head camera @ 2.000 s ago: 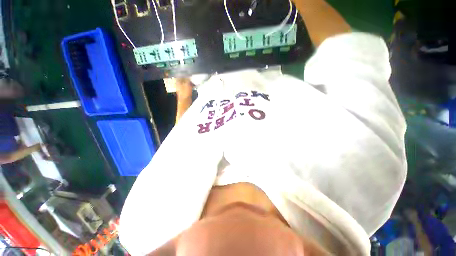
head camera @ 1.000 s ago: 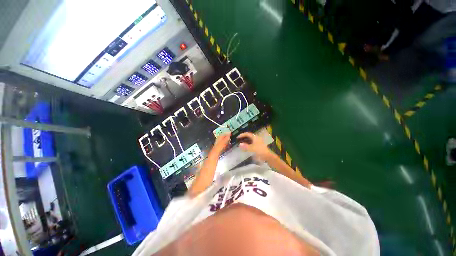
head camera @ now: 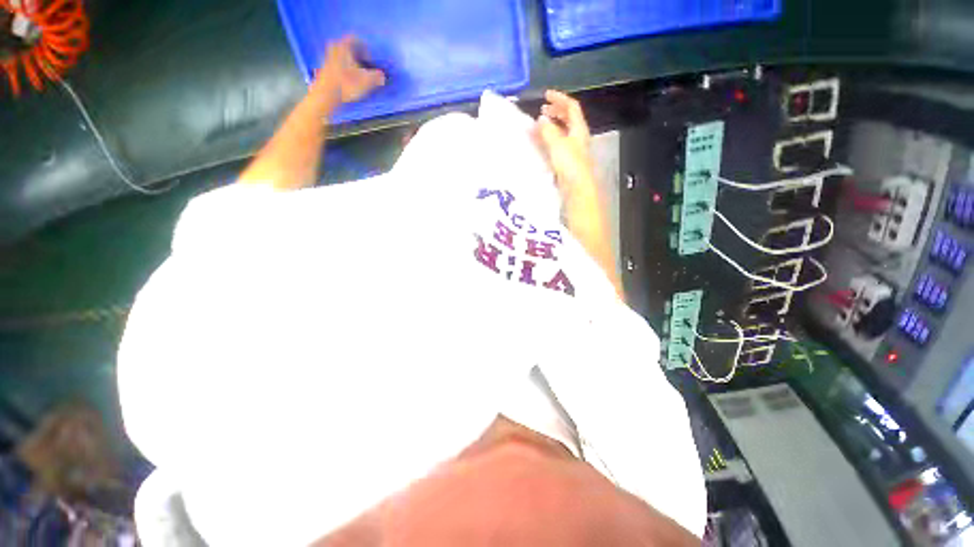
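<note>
My left hand (head camera: 347, 73) is over the near left part of a shallow blue tray (head camera: 449, 48). Its fingers are parted, and nothing shows between them. A dark blurred patch, perhaps a shadow, lies beside the fingertips. My right hand (head camera: 564, 126) is raised near the tray's right corner, beside the fixture's front edge. Its fingers are half curled, and their inner side is too unclear to tell whether they hold anything. The black test fixture (head camera: 737, 192) is to the right, with two pale green port panels (head camera: 698, 187) and white cables (head camera: 758, 184) looping to its stations.
A second blue tray (head camera: 662, 24) is at the top. Along the fixture's far side run framed sockets (head camera: 810, 98). Beyond is a grey test cabinet with blue-lit meters (head camera: 948, 248). An orange coiled hose (head camera: 48, 43) hangs top left. A grey box (head camera: 796, 443) is lower right.
The view has swung left from the fixture to the trays. My hands were together near a port panel; now they are apart, the left over the tray, the right by the fixture edge.
</note>
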